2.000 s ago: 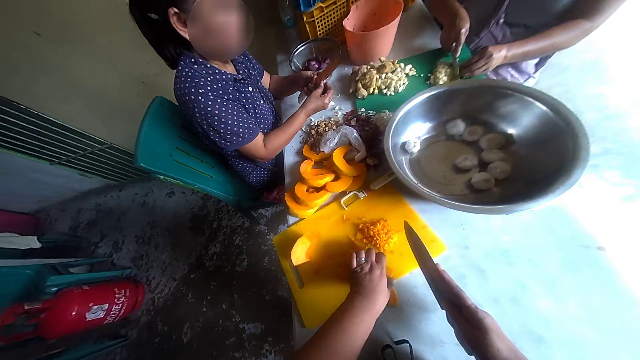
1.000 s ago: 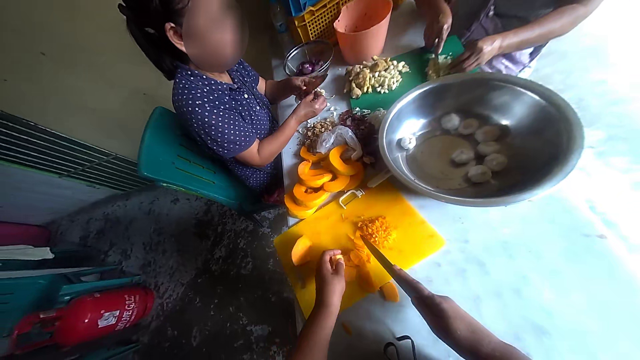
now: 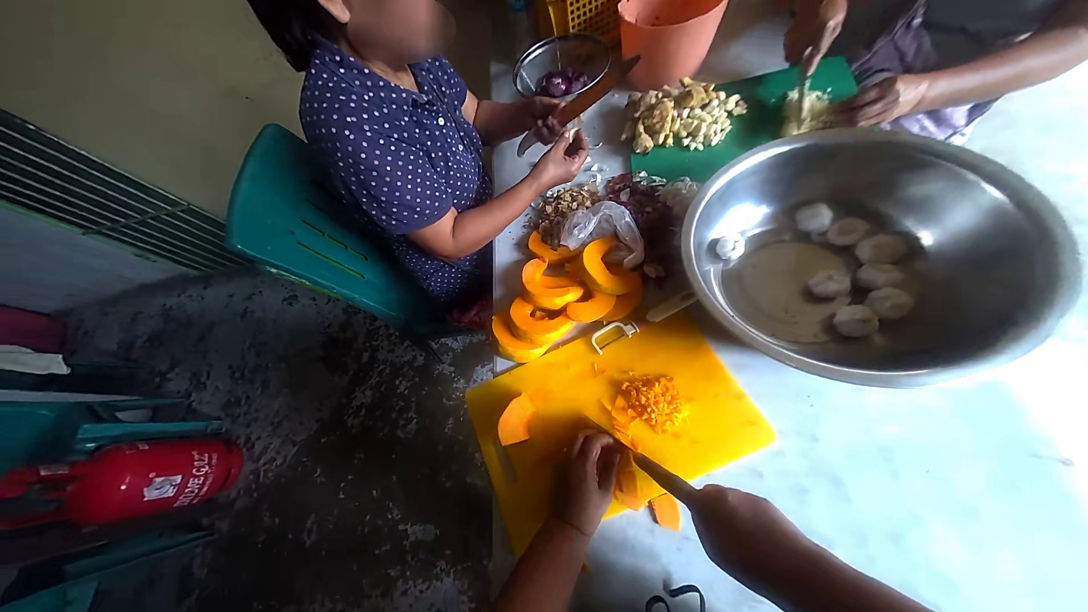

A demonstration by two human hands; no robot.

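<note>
My right hand (image 3: 739, 527) is closed around the handle of a kitchen knife (image 3: 663, 478), its blade over the yellow cutting board (image 3: 714, 425). Beside the blade, my left hand (image 3: 591, 480) rests on the board with bent fingers; a squash piece seems to be under them, mostly hidden. A heap of finely cut orange squash (image 3: 654, 402) lies just beyond the knife. One squash chunk (image 3: 516, 420) sits at the board's left, and another piece (image 3: 666, 512) is at its near edge. A peeler (image 3: 614, 337) lies at the far edge, near curved squash slices (image 3: 544, 289).
A large steel basin (image 3: 892, 365) holding several pale round pieces stands at the right. One person (image 3: 382, 144) sits at the left with a knife; a co-worker's hands (image 3: 884, 100) work at a green board (image 3: 731, 157) bearing ginger and garlic. A red gas cylinder (image 3: 153, 483) is on the left.
The knife has come down from beside the board onto it, against my left hand. Since one second ago my left hand has moved in beside the blade. The seated person's knife is raised into view again.
</note>
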